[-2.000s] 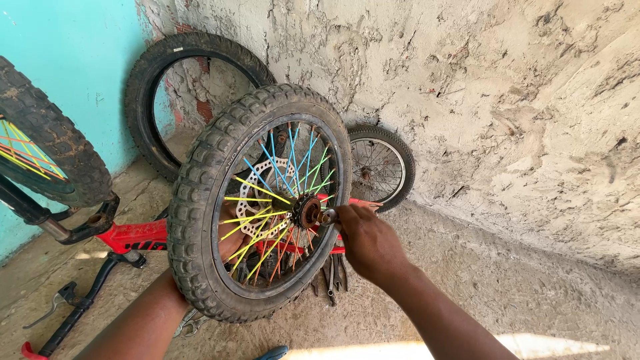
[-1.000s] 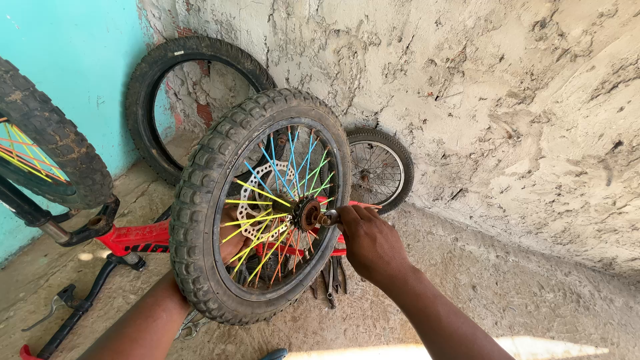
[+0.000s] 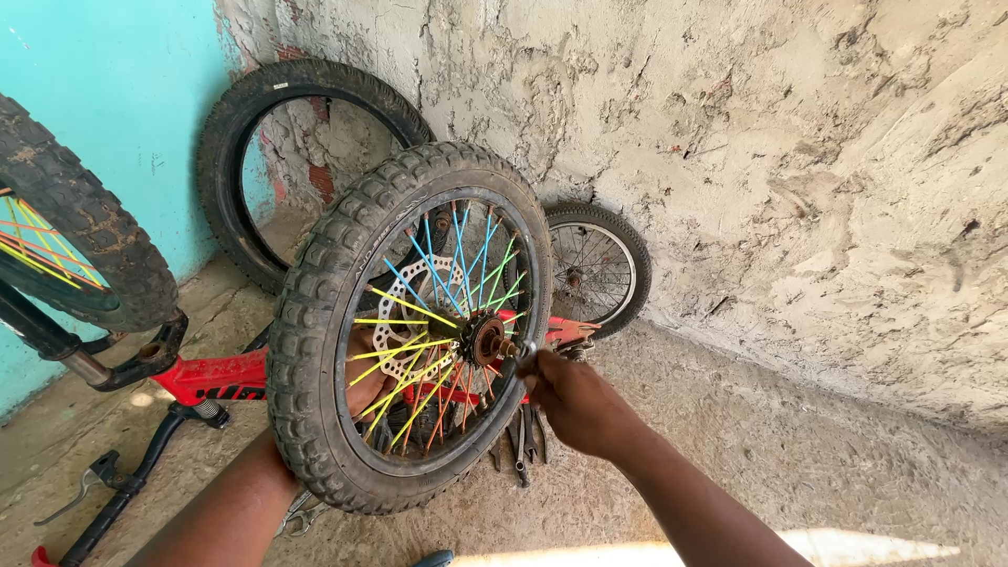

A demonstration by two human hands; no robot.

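Note:
A bicycle wheel (image 3: pixel 315 370) with a knobby tire and blue, green, yellow and orange spoke covers is held up, tilted, in front of me. My left hand (image 3: pixel 366 374) is behind it, seen through the spokes near the disc brake rotor (image 3: pixel 390 339); what its fingers grip there is partly hidden. At the hub, a rusty freewheel sprocket (image 3: pixel 482 339) faces my right side, with the axle (image 3: pixel 508 348) sticking out. My right hand (image 3: pixel 571 398) has its fingers closed around a metal tool, apparently a wrench (image 3: pixel 528 348), at the axle's end.
A red bicycle frame (image 3: pixel 220 374) lies behind, with another knobby wheel (image 3: pixel 87 228) at left and a handlebar with a brake lever (image 3: pixel 102 472). A loose tire (image 3: pixel 228 165) and a small wheel (image 3: pixel 638 260) lean on the rough wall. Wrenches (image 3: pixel 520 449) lie on the concrete floor.
My right hand and the tool have shifted slightly at the axle's end. The wheel and my left hand stay in about the same place.

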